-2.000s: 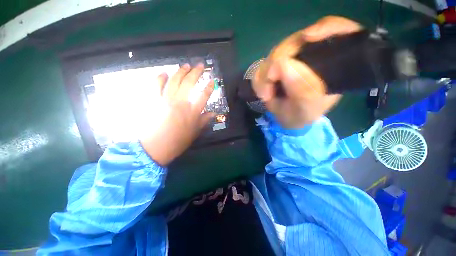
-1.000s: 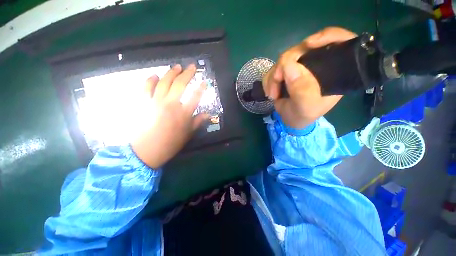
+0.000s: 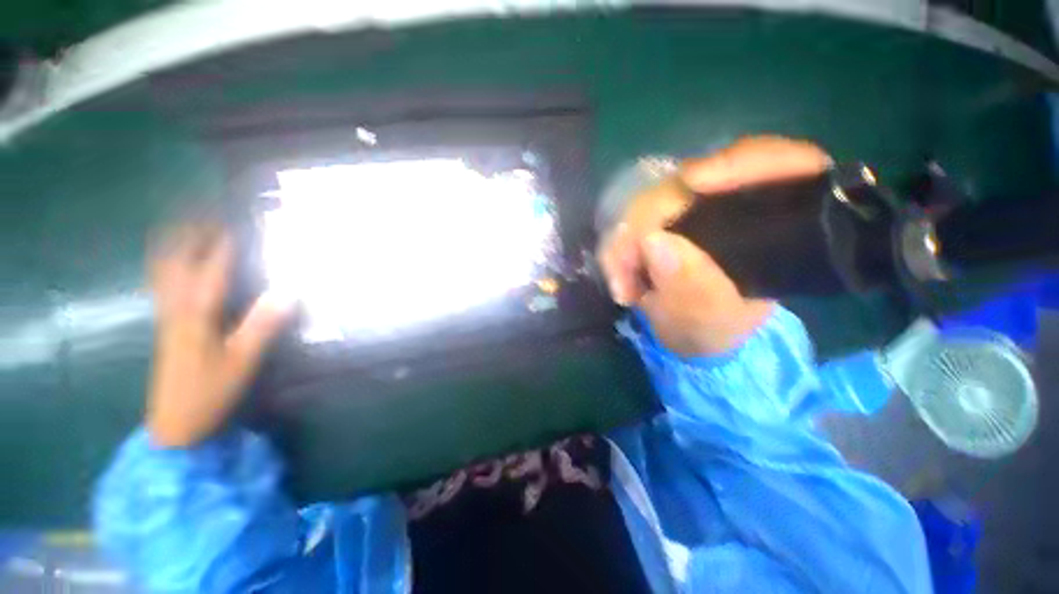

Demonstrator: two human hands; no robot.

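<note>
The device [image 3: 401,250] lies in its black fixture tray [image 3: 465,125], its large face glaring white, with small parts at its right end. My left hand [image 3: 203,319] is blurred at the tray's left edge, fingers apart, thumb near the device's left end; it shows no object in it. My right hand [image 3: 697,250] grips the thick black electric screwdriver [image 3: 761,238], held roughly level right of the tray. The driver's tip is hidden or blurred. The round silver screw dish [image 3: 633,192] is partly hidden behind my right hand.
The green bench [image 3: 465,400] has a curved white edge [image 3: 465,14] along the far side. A pale green fan [image 3: 973,395] stands at the bench's right edge, beside my right sleeve. Blue bins [image 3: 950,540] are at the lower right.
My left hand has come off the device and moved left to the tray's left edge. My right hand still holds the screwdriver near the dish. The whole view has shifted, so the tray appears further right.
</note>
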